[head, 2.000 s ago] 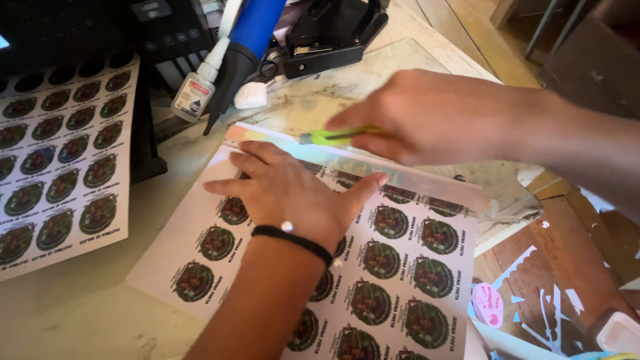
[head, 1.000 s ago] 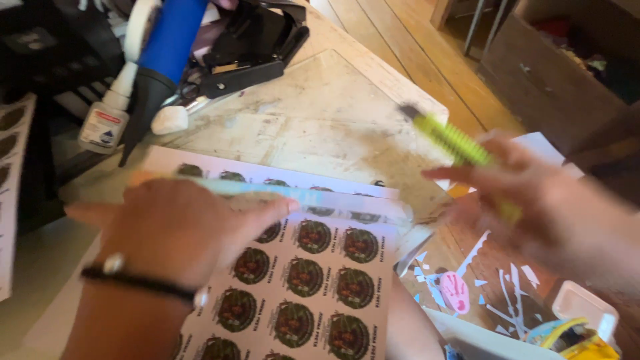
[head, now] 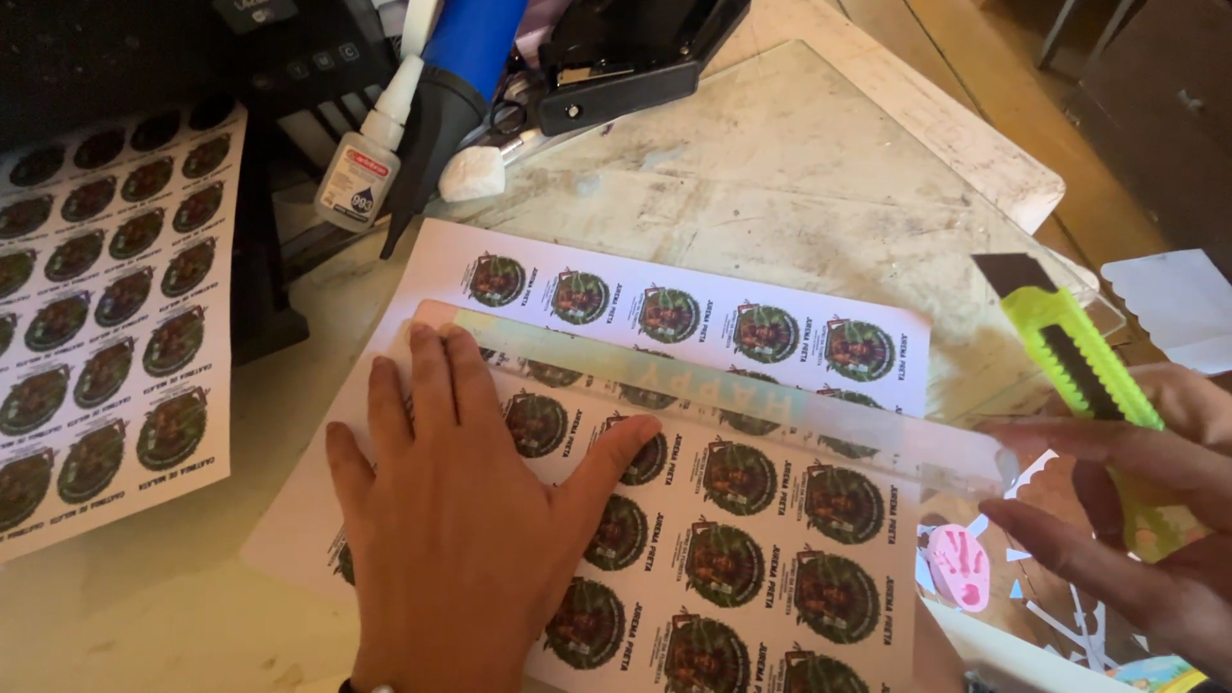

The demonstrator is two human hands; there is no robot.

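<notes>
A clear plastic ruler point(head: 712, 395) lies slanted across a printed sheet of round labels point(head: 770, 616). My left hand point(head: 472, 500) presses flat on the ruler's left part and the sheet, fingers spread. Held in my right hand point(head: 1136, 481) is a yellow-green utility knife point(head: 1078, 366), its dark blade end pointing up and left. The thumb and a finger of that hand are at the right end of the ruler. Part of the sheet extends above the ruler, with a row of labels on it. Beneath it all is a glass plate point(head: 770, 154) with smudges.
Another label sheet point(head: 115, 318) rests at the left by a black printer point(head: 318, 48). A glue bottle point(head: 358, 178), a blue and black tool point(head: 452, 77), a white block point(head: 473, 174) and a black hole punch point(head: 626, 87) are behind. Paper scraps point(head: 1068, 616) lie lower right.
My right hand, with the knife, has come back from over the sheet to the ruler's right end. The ruler now lies lower on the sheet, with a full label row above it.
</notes>
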